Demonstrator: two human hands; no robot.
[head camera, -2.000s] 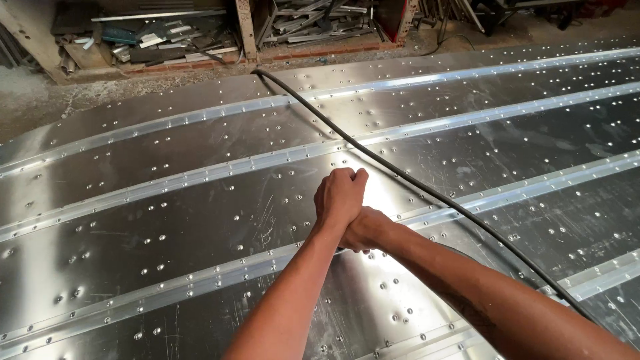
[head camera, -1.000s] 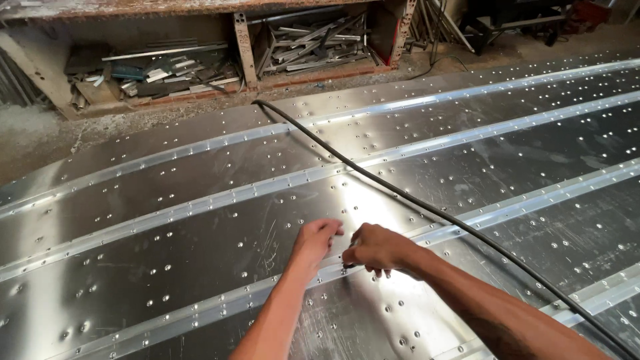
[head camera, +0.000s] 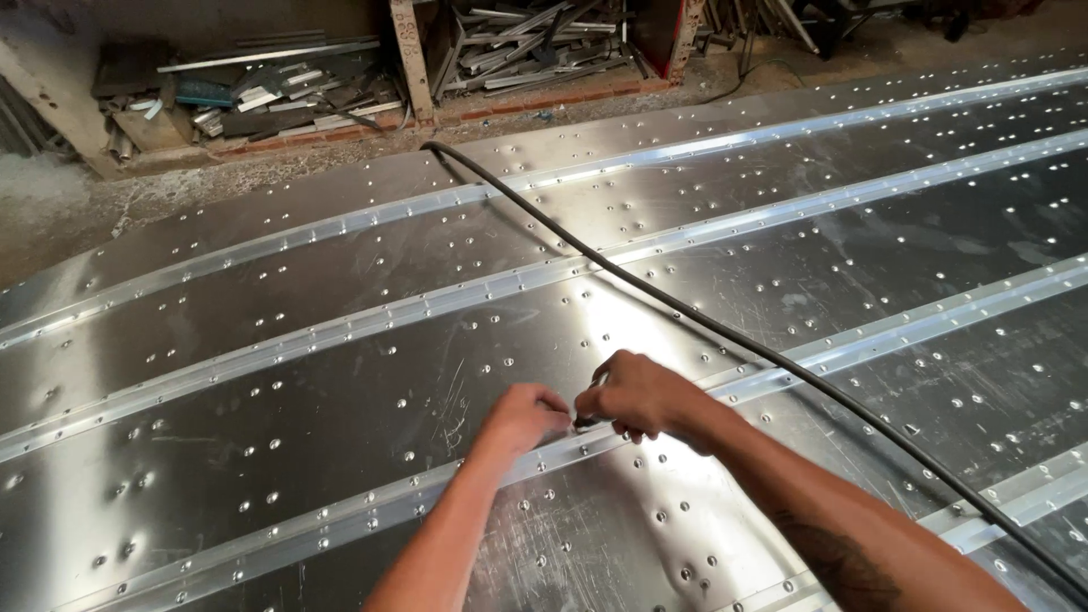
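A large riveted sheet metal panel (head camera: 340, 382) fills the view, crossed by several raised metal strips. My left hand (head camera: 524, 418) rests low over one metal strip (head camera: 391, 493), its fingertips bent towards my right hand; whether anything is between them cannot be told. Just to its right, my right hand (head camera: 637, 398) is curled round a small dark tool (head camera: 585, 420), whose tip points down at the strip. Most of that tool is hidden by the fingers. A long dark hose or cable (head camera: 705, 319) lies diagonally over the panel, beyond and to the right of both hands.
Behind the panel's far edge runs a rough concrete floor (head camera: 280, 166). Shelf bays there hold piles of metal offcuts (head camera: 527, 51) and other scraps (head camera: 289, 89), divided by a worn upright post (head camera: 412, 64). The hose crosses several strips on the right.
Two seconds ago my hands were pressed together, one at the other; now they are apart, side by side low over the strip. The hose lies as before.
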